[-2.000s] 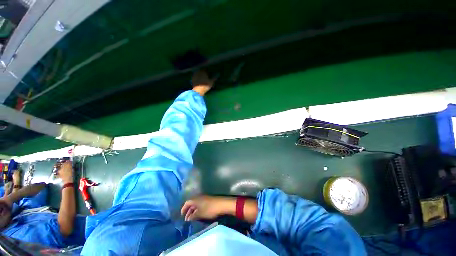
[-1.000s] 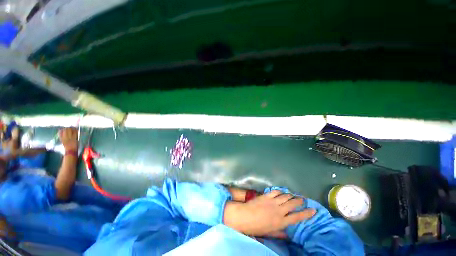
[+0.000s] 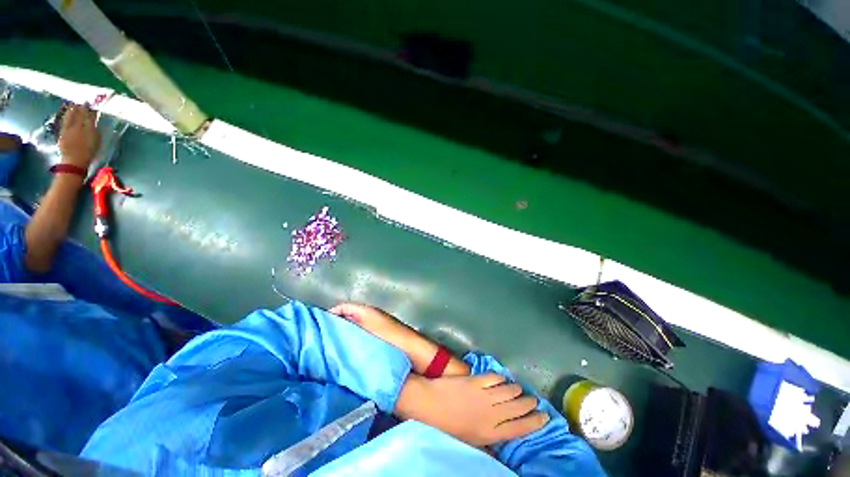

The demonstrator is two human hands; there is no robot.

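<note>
My forearms are crossed low in front of me. My left hand lies on my right sleeve below the dark red wrist strap, with its fingers a little apart and nothing held. My right hand rests at the bench edge by my left sleeve; its fingers are mostly hidden. A loose heap of tiny pink-purple and white components lies on the green bench mat, up and left of my right hand, touched by neither hand.
A black fan stands by the white edge. Right of me are a yellow-green tub, a black station and a blue bin. At left are a red air gun and a neighbour's hand.
My left arm has come back from over the green belt and now rests across my right arm, uncovering the component heap. The view has tilted, and my right hand shows beyond my left sleeve again.
</note>
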